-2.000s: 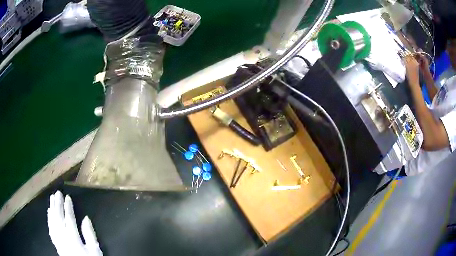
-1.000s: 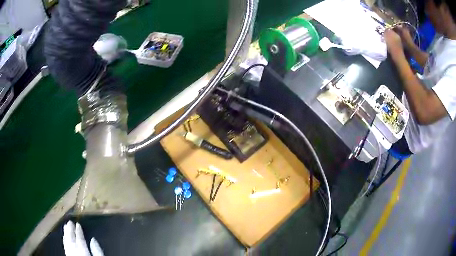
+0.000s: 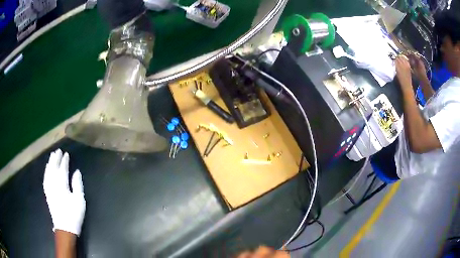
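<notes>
My left hand, in a white glove, lies on the dark mat at the left with thumb apart from the fingers, holding nothing. My right hand is bare, blurred and cut off by the bottom edge; its fingers are hidden. Several blue disc components with long wire legs lie on the mat beside the shallow cardboard tray. The tray holds brass contact strips, a dark-handled brush with a pale end and the black soldering iron stand.
The fume extractor hood hangs over the mat's back left. A solder wire spool sits on the dark soldering station. A pale cable curves past the tray's right side. Another person works at the right. A green belt runs behind.
The view has shifted, showing more of the near mat and my gloved left hand down to the wrist. My bare right hand now shows at the bottom edge. The tray items look unchanged.
</notes>
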